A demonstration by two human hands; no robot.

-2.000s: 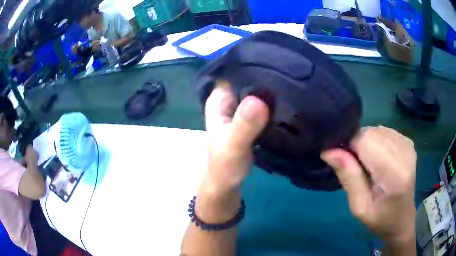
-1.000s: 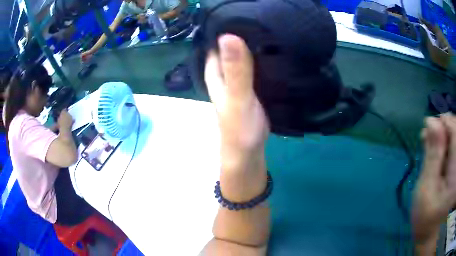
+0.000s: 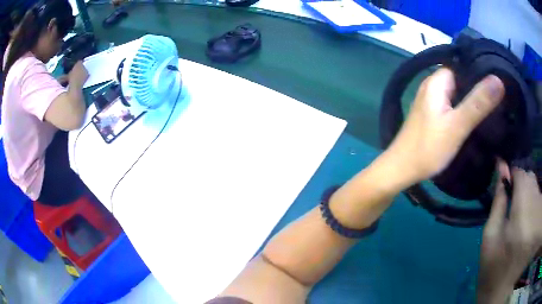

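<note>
Black over-ear headphones (image 3: 410, 77) are held in the air at the right of the head view, above the teal mat (image 3: 356, 261). My left hand (image 3: 440, 127) grips them, with thumb and fingers over the dark ear cup and a beaded bracelet on the wrist. My right hand (image 3: 514, 219) is at the right edge, partly cut off, just below the ear cup. Its fingertips hold a small dark plug at the cup's lower rim. Whether the plug is inserted cannot be told.
A white sheet (image 3: 220, 160) lies left of the mat. A light blue fan (image 3: 151, 71) and a phone (image 3: 116, 119) stand on it. A person in pink (image 3: 41, 101) sits at the left. Headphones (image 3: 233, 44) lie on the green conveyor; a blue-rimmed tray (image 3: 380, 25) is behind.
The view has swung to the right side of the bench's left part, so the headphones appear further right. My right hand has come from apart to the ear cup's rim.
</note>
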